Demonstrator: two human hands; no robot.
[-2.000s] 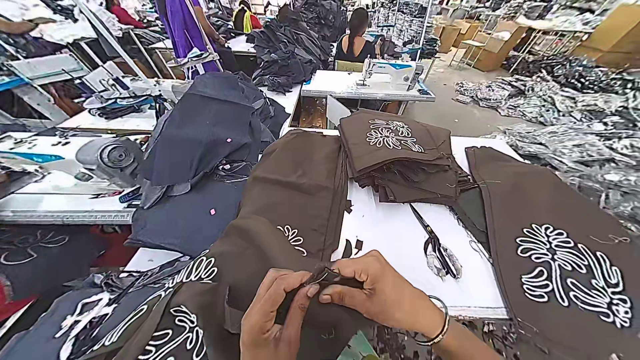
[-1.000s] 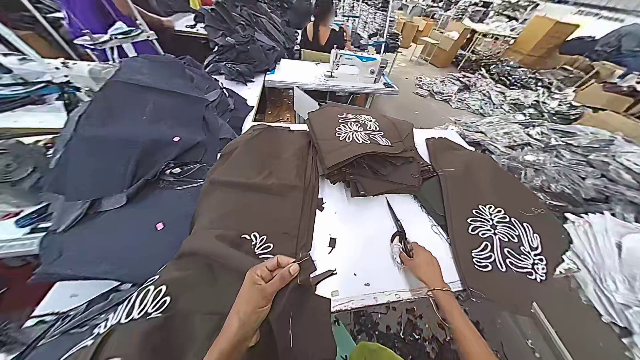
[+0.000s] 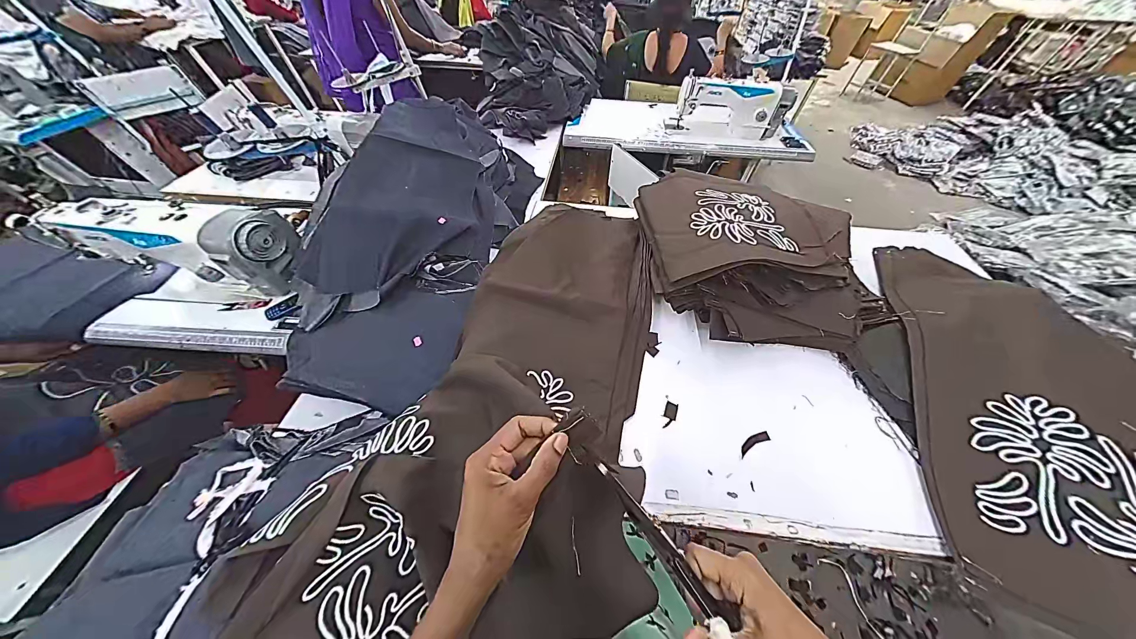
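My left hand (image 3: 513, 488) pinches the edge of a brown fabric panel (image 3: 559, 302) between thumb and fingers, near a small white embroidered motif. In my right hand (image 3: 754, 590) are black-bladed scissors (image 3: 652, 532), their handles partly hidden by the fingers. The scissor tips touch or nearly touch the pinched fabric edge, just right of my left fingertips; whether the blades are parted there I cannot tell. Loose threads hang on the brown cloth below. A stack of brown embroidered pieces (image 3: 745, 231) lies beyond my hands, and another brown embroidered panel (image 3: 1003, 417) lies at the right.
Dark fabric scraps lie on the white tabletop (image 3: 781, 479). Dark blue fabric (image 3: 399, 195) is heaped at the left beside a sewing machine (image 3: 169, 235). A co-worker's arm (image 3: 155, 399) reaches in at far left. Another sewing machine (image 3: 732, 106) and a seated person (image 3: 661, 44) are ahead.
The scissors lay on the white tabletop two seconds ago; my right hand has picked them up and brought them to the fabric edge at my left hand.
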